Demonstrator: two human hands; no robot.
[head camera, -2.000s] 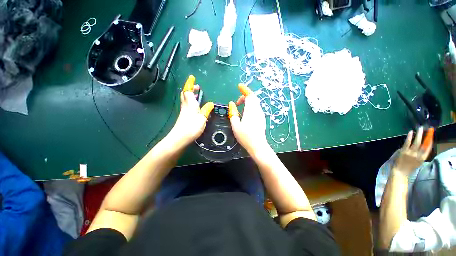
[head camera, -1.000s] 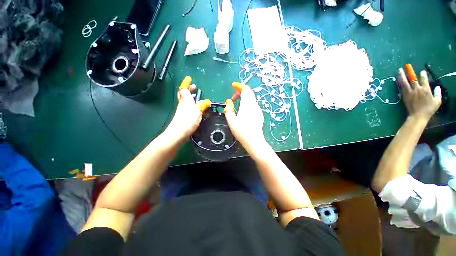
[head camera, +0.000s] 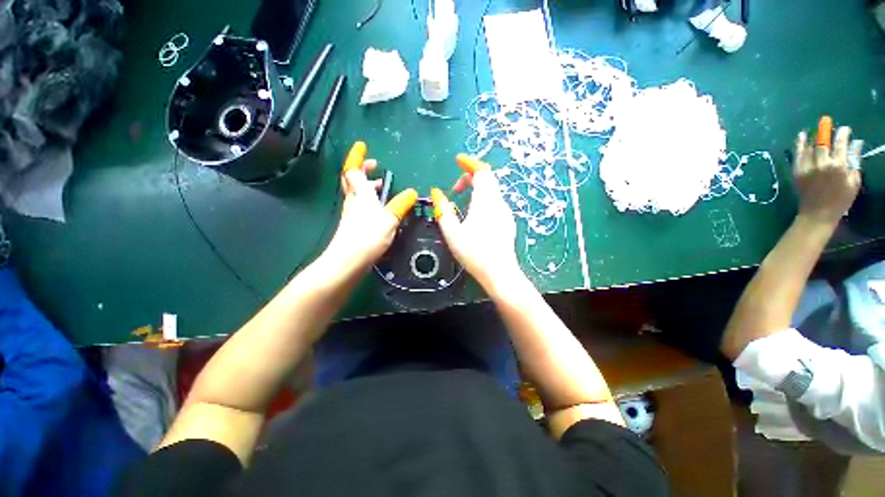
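Note:
A black round housing (head camera: 419, 277) with a pale-ringed centre hole lies at the bench's front edge, its narrower side away from me. My left hand (head camera: 367, 215) is at its far left side, the orange-cotted thumb at the far rim. My right hand (head camera: 473, 218) is at its far right side, its orange-cotted thumb also at the rim. The index fingers point forward, off the housing. Both hands frame the housing between them. A short black rod (head camera: 387, 186) shows beside my left hand. What the thumb tips press on is too small to tell.
A large black housing (head camera: 218, 112) with rods stands left. Behind are a tissue wad (head camera: 384, 76), a white glue bottle (head camera: 437, 63) and a white card (head camera: 519, 56). Tangled white cords (head camera: 529, 146) and a white bundle (head camera: 664, 148) lie right. Another person's hand (head camera: 827, 175) is far right.
My thumbs have shifted slightly at the housing's far rim; the housing has stayed nearly in place. The other person's hand has moved from the bench edge to farther back on the bench.

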